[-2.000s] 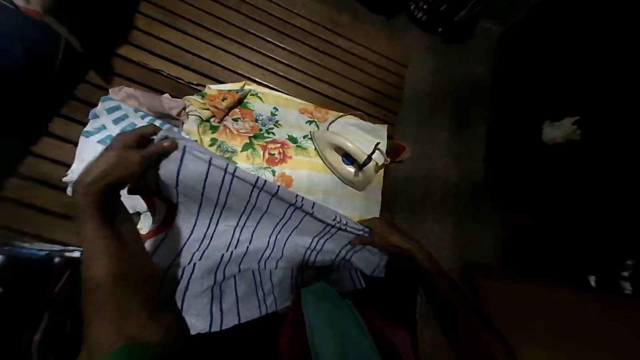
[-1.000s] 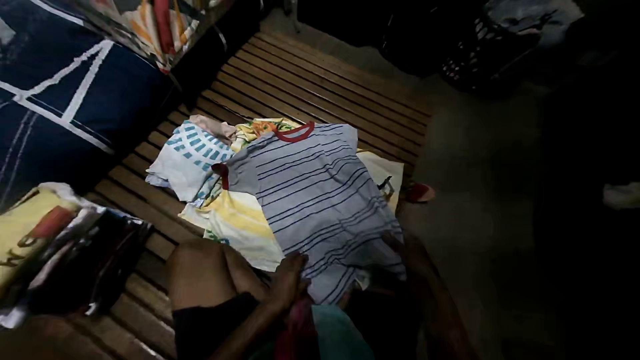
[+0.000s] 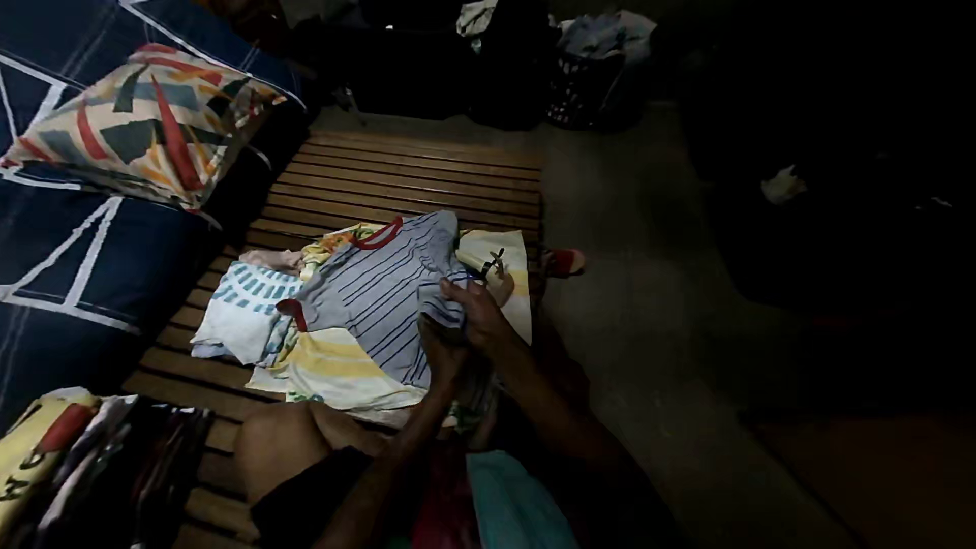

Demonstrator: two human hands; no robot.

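Note:
A grey striped T-shirt (image 3: 389, 290) with red neck and sleeve trim lies spread over a yellow and white floral cloth (image 3: 343, 366). My right hand (image 3: 484, 313) grips the shirt's right edge, and my left hand (image 3: 444, 351) holds its gathered fabric just below. The clothes iron (image 3: 476, 263) is partly hidden behind the shirt, its dark handle end showing near my right hand. To the left of the shirt sits a folded white cloth with blue marks (image 3: 248, 313), touching the floral cloth.
The slatted wooden platform (image 3: 412, 171) bears these cloths. A pile of folded clothes (image 3: 84, 465) sits at the lower left, below a blue cover and patterned pillow (image 3: 152, 126). A laundry basket (image 3: 583, 84) holds clothes at the back. A red object (image 3: 564, 261) adjoins the platform's right edge.
The shirt, laid with its neck at the far side a second ago, is now turned, and its right side is gathered in my hands. Both hands have moved away from my body. The view has shifted.

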